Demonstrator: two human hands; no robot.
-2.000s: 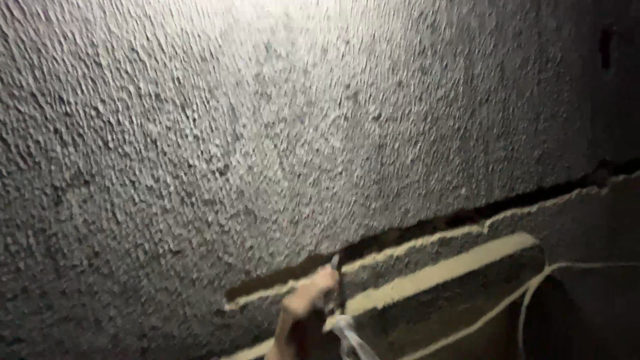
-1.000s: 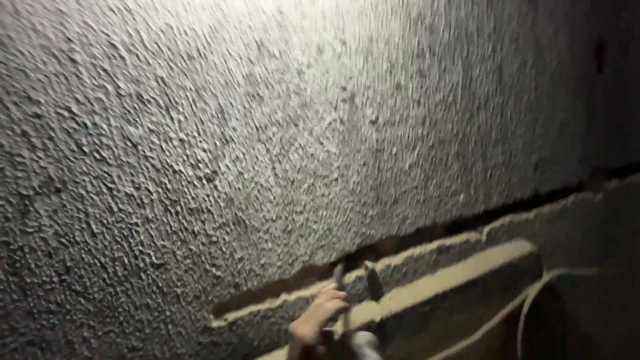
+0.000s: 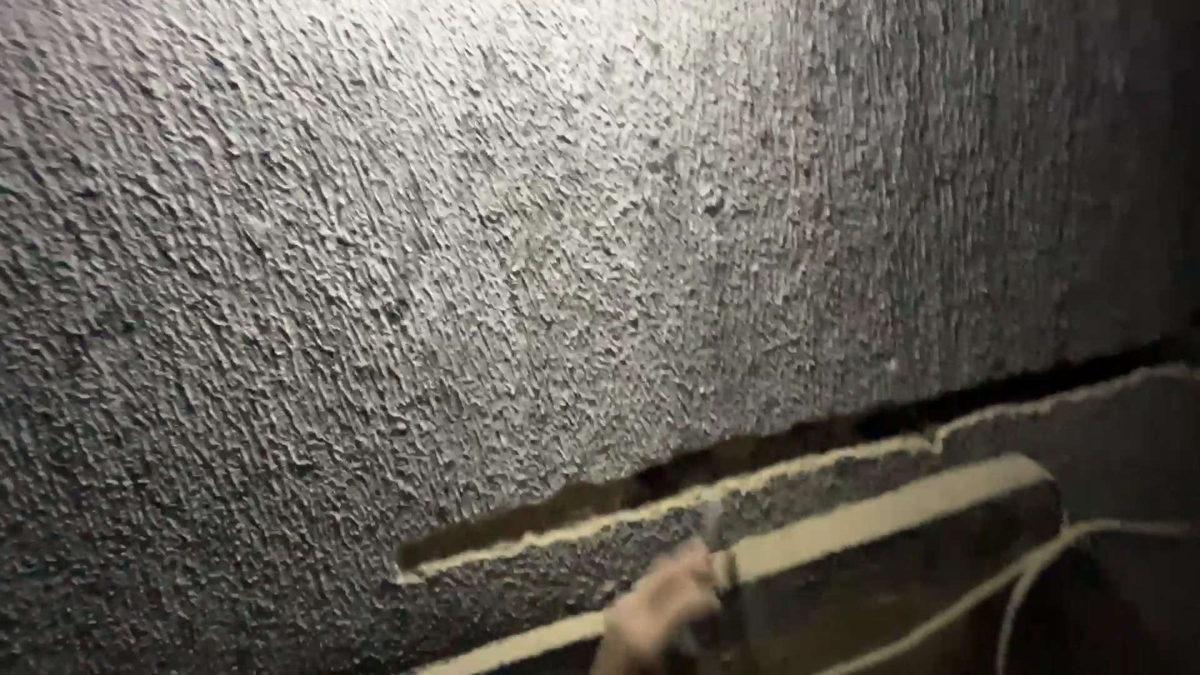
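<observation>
A rough, textured wall [image 3: 581, 262] fills most of the head view. A long slot with ragged edges [image 3: 609, 497] runs through it, rising to the right. Low in the middle, my left hand [image 3: 661, 600] is blurred by motion, just below the slot's pale lower edge. Its fingers are closed around a thin tool [image 3: 711, 520], whose tip points up; the kind of tool cannot be told. A faint blurred shape lies right of the hand and cannot be made out. My right hand cannot be seen.
Below the slot, a pale ledge or edge [image 3: 891, 511] of a recess slants up to the right, with the dark recess [image 3: 872, 591] under it. Light-coloured cables [image 3: 947, 619] cross the lower right. The right side and lower left are in deep shadow.
A dark, upright object seen beside my left hand one second ago no longer shows clearly. My left hand stays near the slot's lower edge.
</observation>
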